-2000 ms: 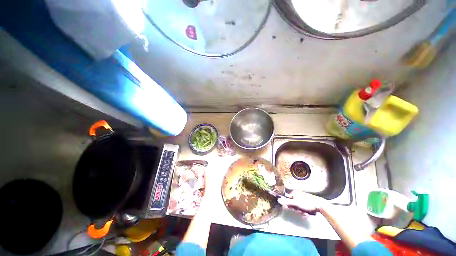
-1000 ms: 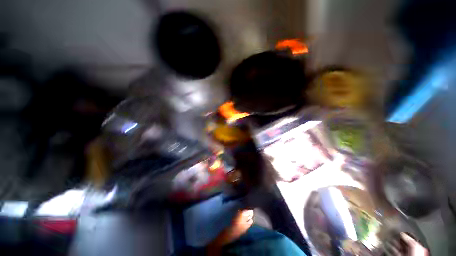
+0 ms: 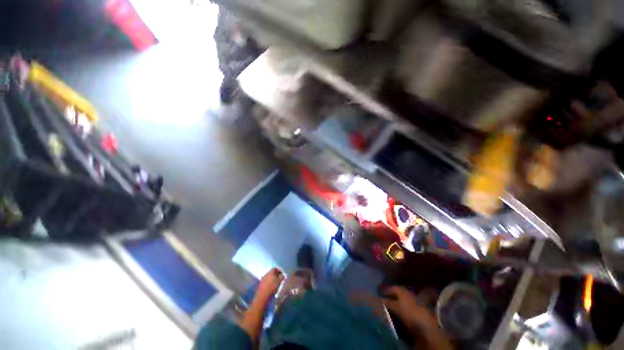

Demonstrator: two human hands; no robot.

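The view is tilted and blurred. My left hand (image 3: 272, 279) is low in the middle, beside my lower leg; its fingers look curled, and I cannot tell whether it holds anything. My right hand (image 3: 398, 298) is lower right of centre, dark and blurred, partly lost against the clutter; its grip cannot be made out. A pale blue flat surface (image 3: 274, 229) with a darker blue edge lies in front of my body, and a dark shoe (image 3: 305, 257) shows over it. The round board and cleaver are not in view.
A metal-edged counter or shelf (image 3: 438, 219) runs diagonally on the right, with red and white items (image 3: 366, 202) below it. A yellow object (image 3: 492, 171) is near it. Dark racks (image 3: 89, 178) stand left. A blue panel with a pale frame (image 3: 171, 273) is lower left. Bright light glares at upper left.
The view has swung left, away from the counter with the board, sink and wok. My right hand has left the cleaver seen two seconds ago. Both hands are now low near my body.
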